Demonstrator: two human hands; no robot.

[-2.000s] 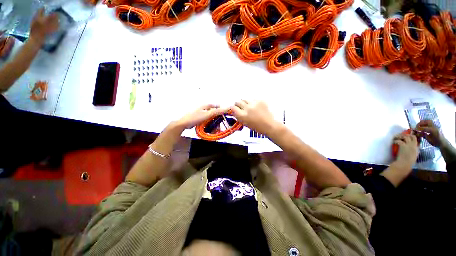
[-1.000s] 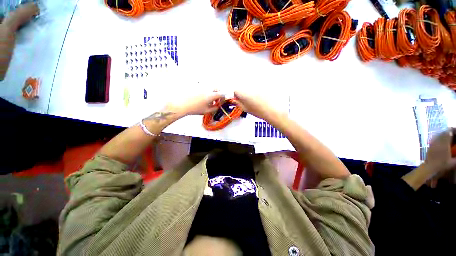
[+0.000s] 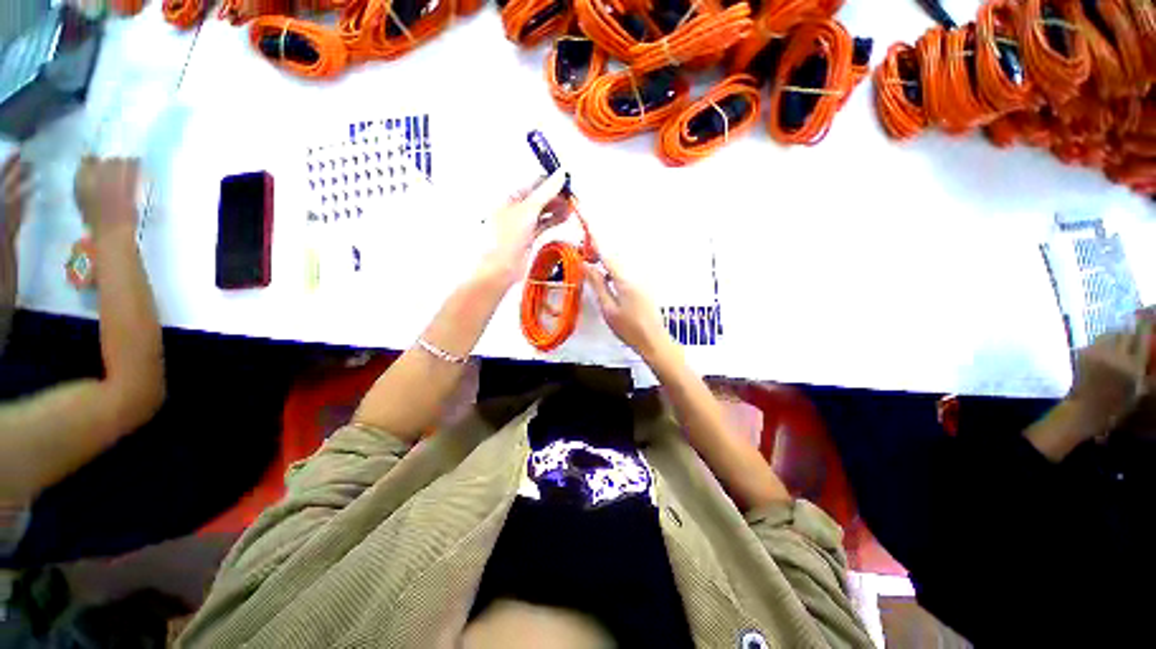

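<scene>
An orange coiled cable (image 3: 534,304) hangs or lies at the table's near edge between my hands, with a pale band around its middle. A black connector (image 3: 544,152) sticks up beyond my left hand, away from the coil. My left hand (image 3: 526,226) holds the connector's lower end by the fingers. My right hand (image 3: 617,301) has its fingertips on the orange cable beside the coil. A label sheet (image 3: 692,325) with dark rectangles lies right of my right hand. A small-label sheet (image 3: 361,171) lies to the left.
A mobile phone (image 3: 245,230) lies at left. Piled orange coils (image 3: 634,102) are at the back, with more coils (image 3: 1001,76) at back right. Another person's arm (image 3: 121,292) is at left and another's hand (image 3: 1107,374) at right, beside a printed sheet (image 3: 1093,279).
My left hand has moved up and left, and the black connector now stands out from the coil. My right hand has moved slightly down. The person's arm at left reaches further in.
</scene>
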